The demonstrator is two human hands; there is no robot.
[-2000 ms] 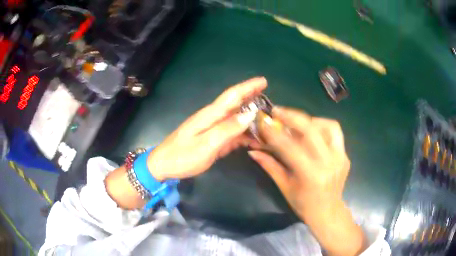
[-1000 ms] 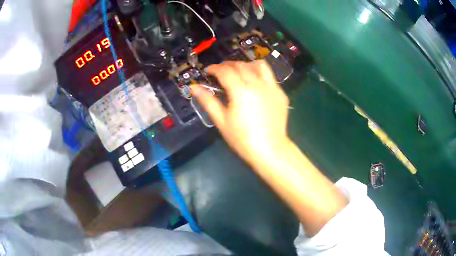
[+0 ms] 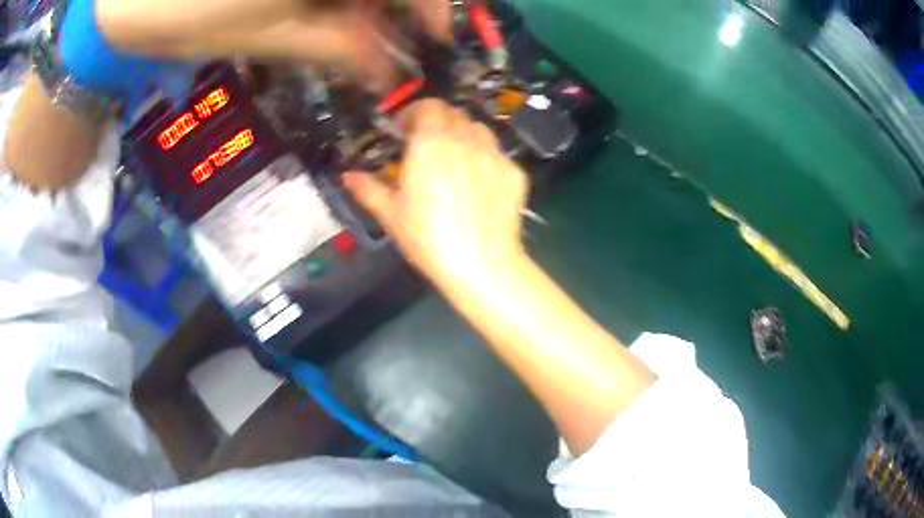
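Note:
The black test fixture [image 3: 355, 278] lies at the left. My right hand [image 3: 451, 182] is over its near work position, fingers curled at the nest; a thin pale tool end [image 3: 534, 217] sticks out beside the hand. What the fingertips hold is hidden. My left hand [image 3: 380, 35], blurred and partly cut off by the top edge, reaches over the fixture near a red clamp grip [image 3: 401, 94]. The far work position holds an open watch housing [image 3: 472, 80] with a dark display screen [image 3: 547, 128] folded out beside it.
A red digital readout [image 3: 208, 137] and white label [image 3: 265, 225] are on the fixture. One small housing [image 3: 768, 334] and another small dark part [image 3: 861, 239] lie on the green mat [image 3: 648, 243] by the yellow tape [image 3: 790, 273]. A blister tray [image 3: 887, 470] is at lower right.
My left hand has come in over the fixture from the upper left. My right hand has shifted slightly left at the near position. The lower readout no longer shows zeros.

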